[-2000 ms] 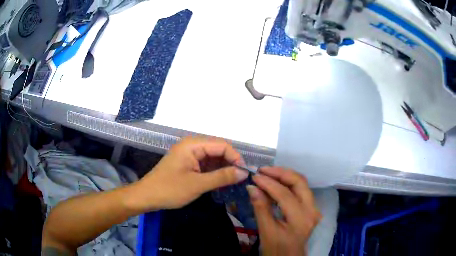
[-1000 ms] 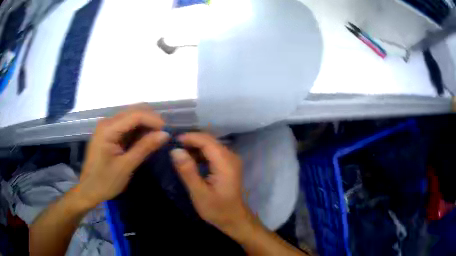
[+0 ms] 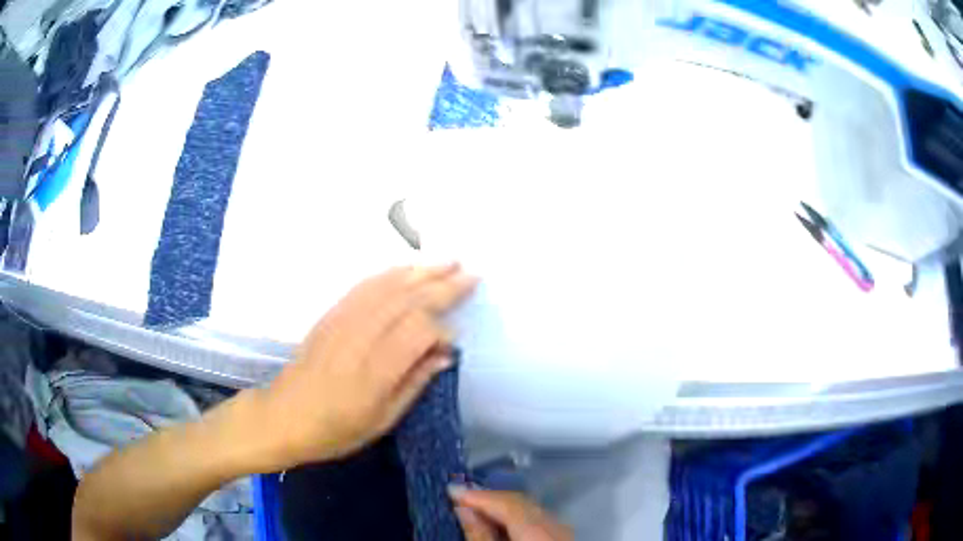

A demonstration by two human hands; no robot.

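Observation:
A dark blue speckled strip (image 3: pixel 431 454) hangs over the table's front edge. My left hand (image 3: pixel 370 354) holds its upper end at the left side of the pale grey panel (image 3: pixel 549 391). My right hand (image 3: pixel 512 516), cut off by the lower picture edge, pinches the strip's right side lower down. The panel lies under the machine head (image 3: pixel 549 63) and reaches over the table edge; glare washes out its upper part. A blue speckled piece (image 3: pixel 463 106) lies beside the needle area.
A spare blue strip (image 3: pixel 206 196) lies on the table at left. Thread snips (image 3: pixel 836 248) lie at right. Blue crates (image 3: pixel 744 497) and a heap of light grey cloth (image 3: pixel 116 412) are below the table. The ruler-marked edge (image 3: pixel 781 407) runs across the front.
The strip is now raised beside the panel and stretched between my hands. My left hand has moved up to the panel's edge, and my right hand has moved down, away from it. The view has shifted.

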